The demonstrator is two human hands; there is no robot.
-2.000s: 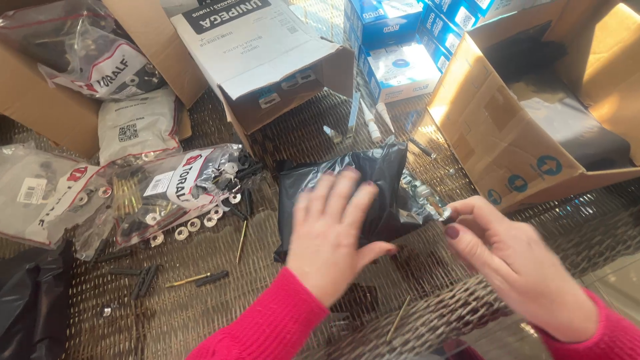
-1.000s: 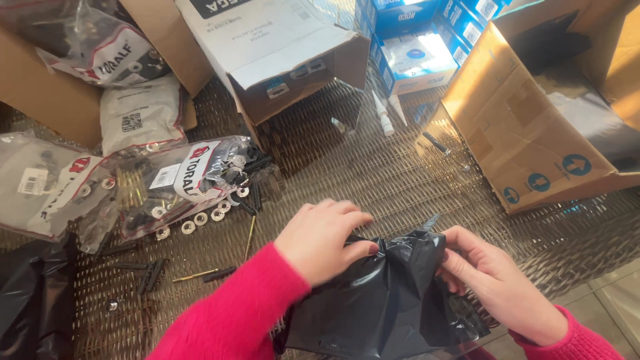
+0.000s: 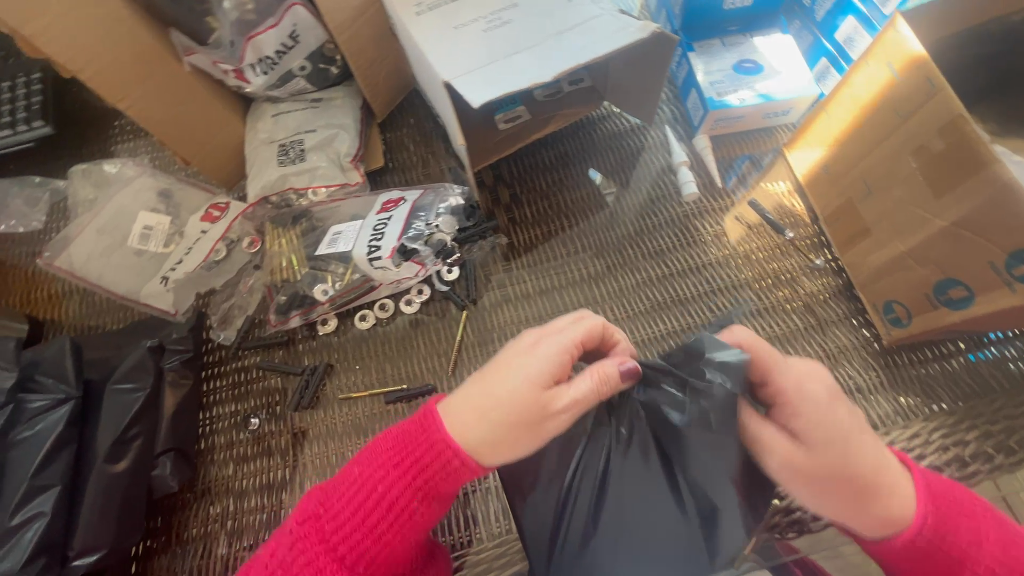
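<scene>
A black plastic bag hangs from both hands at the lower middle, its top gathered into folds. My left hand pinches the gathered edge between thumb and fingers. On the other side my right hand grips the bag's top corner, slightly blurred. What lies inside the bag is hidden. Left of my left hand, a long brass-coloured screw and black plastic wall plugs lie on the woven table under glass. Metal washers lie along a clear hardware bag holding screws and plugs.
Black plastic packages lie at lower left. Further hardware bags and an open cardboard box are behind them. A white carton, blue-and-white boxes, white nozzles and a brown cardboard box stand across the far side.
The black bag lay flat on the table under my left hand two seconds ago; now it is nearer the body, its top gathered between both hands.
</scene>
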